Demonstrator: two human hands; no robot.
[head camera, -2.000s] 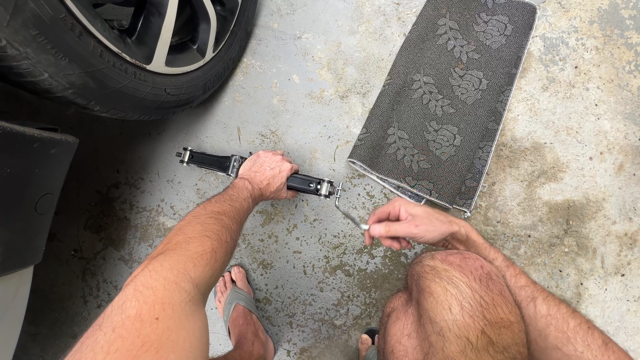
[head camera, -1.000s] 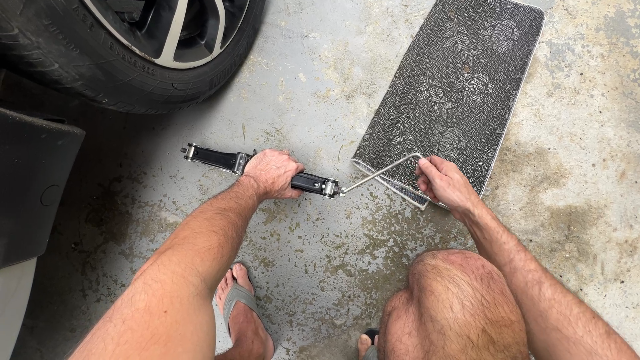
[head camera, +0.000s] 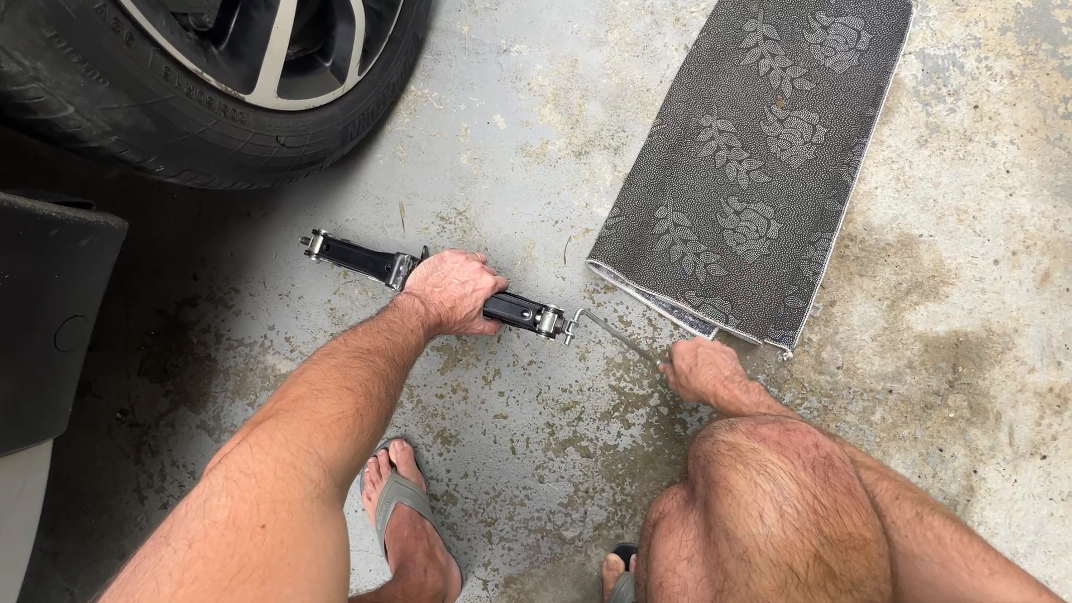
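Note:
A black scissor jack lies across the painted concrete floor. My left hand is closed around its middle, hiding part of the body. At the jack's right end, a bent metal crank handle hooks into the small eye of the screw. My right hand grips the far end of this crank, low and to the right of the jack, near the lower edge of the folded mat.
A car tyre on an alloy wheel stands at upper left, with a dark body panel below it. A folded grey floral mat lies at upper right. My sandalled foot is below the jack.
My right hand has moved down with the crank's end, from over the mat's lower part to below its edge. My left hand keeps its hold on the jack.

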